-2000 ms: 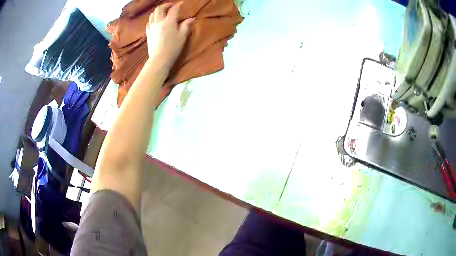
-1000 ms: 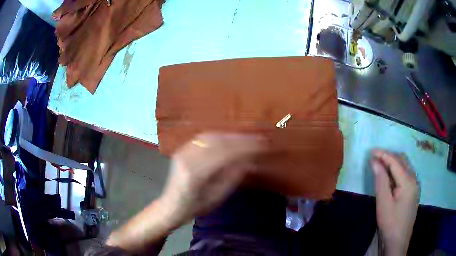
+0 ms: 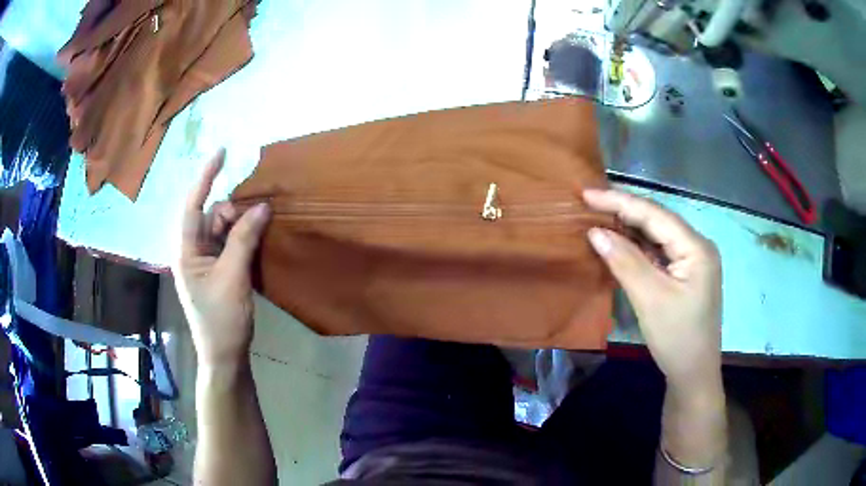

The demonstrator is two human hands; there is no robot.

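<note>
A rust-brown zipped pocket panel [image 3: 418, 275] is held flat between my two hands, over the table's front edge and my lap. The zipper [image 3: 380, 213] runs across it from hand to hand. The shiny gold zipper slider [image 3: 491, 202] sits right of the middle. My left hand [image 3: 220, 252] pinches the panel's left end at the zipper line, thumb on top. My right hand [image 3: 655, 256] pinches the right end at the zipper line. The fingertips under the cloth are hidden.
A fanned stack of brown pocket pieces [image 3: 157, 81] lies at the upper left of the table [image 3: 380, 57]. The needle plate and bed [image 3: 684, 142] and part of the sewing machine head [image 3: 760, 28] are at the upper right. Red-handled snips [image 3: 783, 180] lie on the bed.
My left hand left the stack, and a panel came in front of me. My right hand came into view and took the panel's right end; my left hand now grips the left end.
</note>
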